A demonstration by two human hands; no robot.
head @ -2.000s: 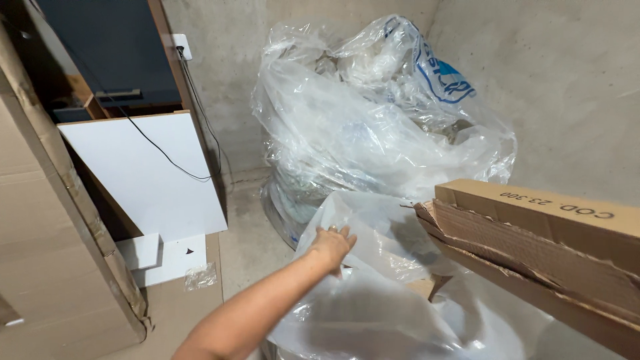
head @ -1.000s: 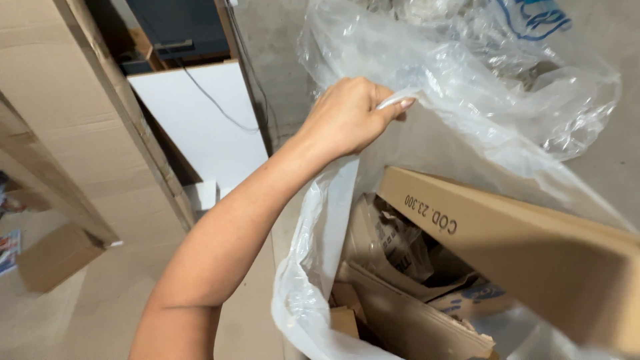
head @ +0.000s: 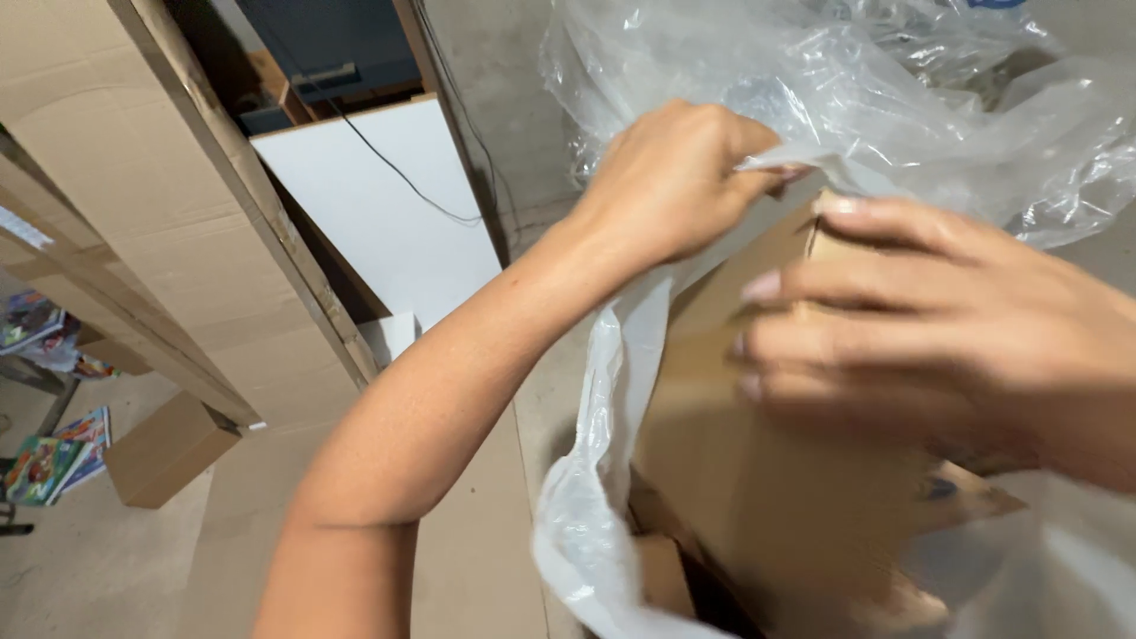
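My left hand (head: 679, 182) pinches the rim of a translucent plastic bag (head: 602, 390), holding it up. Inside the open bag stands a brown cardboard piece (head: 763, 497), blurred, with its upper edge near my left fingertips. My right hand (head: 896, 328) lies over this cardboard, its thumb at the top corner and its fingers across the face; the grip is on the cardboard's upper part. More cardboard (head: 661, 572) shows low in the bag.
Behind is a heap of clear plastic wrap (head: 825, 80). A white panel (head: 382, 195) leans at a dark cabinet (head: 333, 44) with a hanging cable. Tall cardboard (head: 169, 204), a small box (head: 164, 453) and books (head: 49, 466) are at left.
My left hand has gone from lying on the plastic to gripping the bag's rim. My right hand has come into view on the cardboard, which has moved down into the bag.
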